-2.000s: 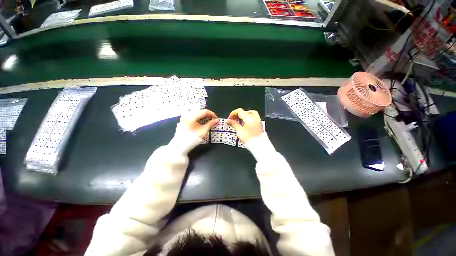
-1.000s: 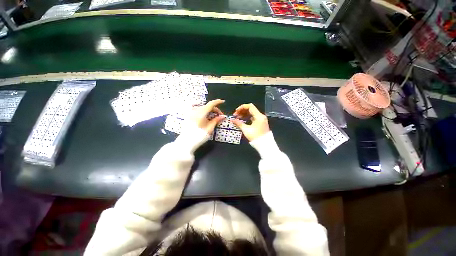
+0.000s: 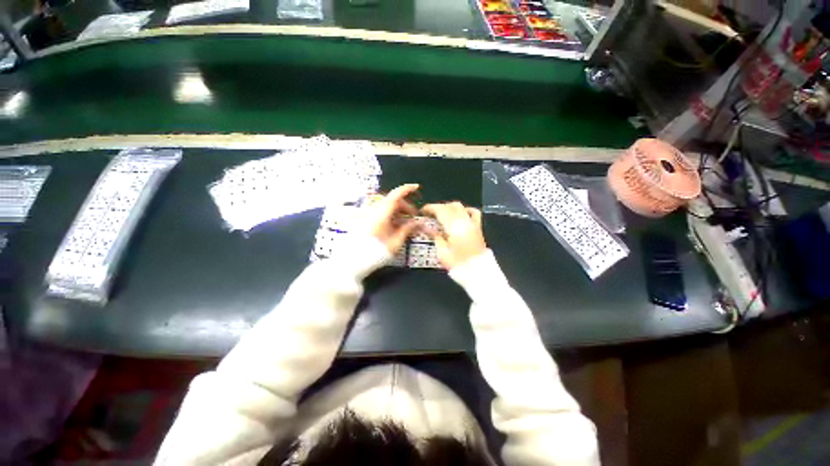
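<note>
A white board panel [image 3: 421, 254] with black marks and dark dividing lines shows between my hands. My left hand [image 3: 393, 218] holds its left side with the fingertips. My right hand [image 3: 457, 233] holds its right side. My fingers hide its upper edge and both ends. More white marked board [image 3: 329, 238] shows left of my left hand, partly under the wrist; I cannot tell whether it is joined to the held panel. The loose panel pile [image 3: 293, 182] lies fanned behind it. The right-hand panel stack [image 3: 569, 221] lies slanted on a clear plastic bag [image 3: 501, 194].
A bagged panel pack [image 3: 111, 224] lies far left, with another bagged panel [image 3: 20, 193] at the edge. A pink desk fan [image 3: 654, 178], a dark phone [image 3: 665, 272] and a white power strip [image 3: 729, 259] are at right. A green conveyor belt [image 3: 364, 96] runs behind.
My hands have moved slightly, and the left fingers now reach over the panel. More white board shows left of my left wrist than two seconds ago. The view has shifted slightly.
</note>
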